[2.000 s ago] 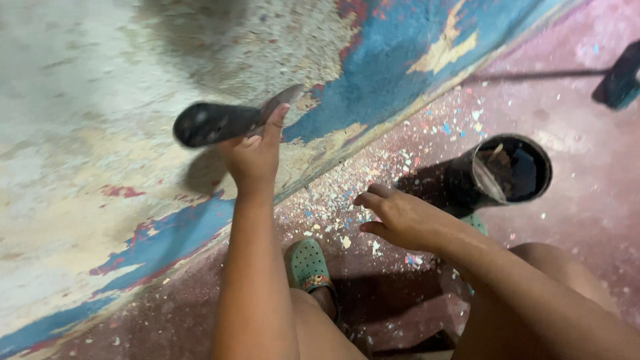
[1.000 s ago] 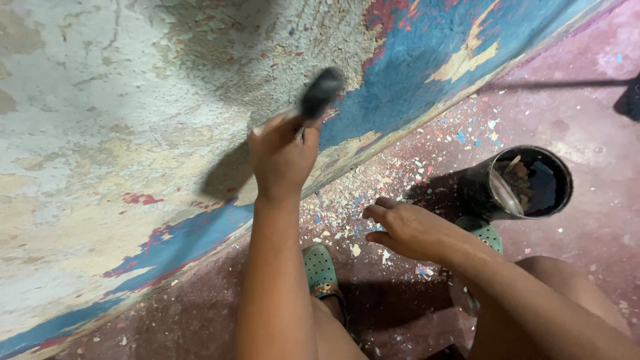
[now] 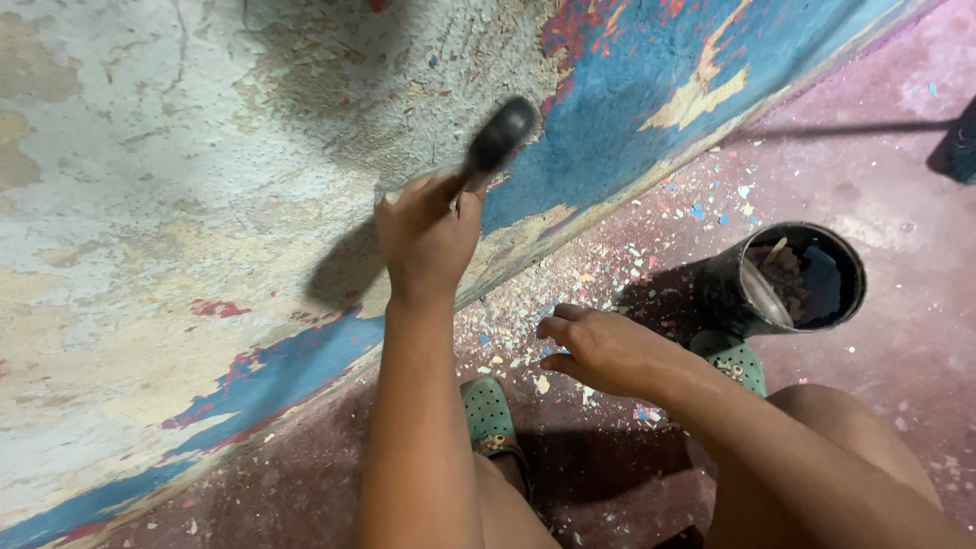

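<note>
My left hand point(image 3: 428, 236) is closed around a tool with a black handle point(image 3: 499, 137), held against or just over the peeling painted wall point(image 3: 305, 175). The handle's rounded end points up and right; the tool's working end is hidden by the hand. Around it the wall shows rough grey plaster, with blue and red paint to the right. My right hand point(image 3: 591, 343) hangs above the floor with its fingers apart and holds nothing. Paint chips point(image 3: 549, 297) lie scattered beneath and beside it along the wall's foot.
A black bucket point(image 3: 720, 286) with dark liquid and some debris stands on the reddish floor point(image 3: 900, 305), right of my right hand. My feet wear green perforated clogs point(image 3: 488, 412). A dark object point(image 3: 957, 149) is partly visible at the right edge, with a thin dark line running toward the wall.
The black handle pointed left two seconds ago and now points up and right. My left hand has moved a little on the wall. My right hand remains over the floor.
</note>
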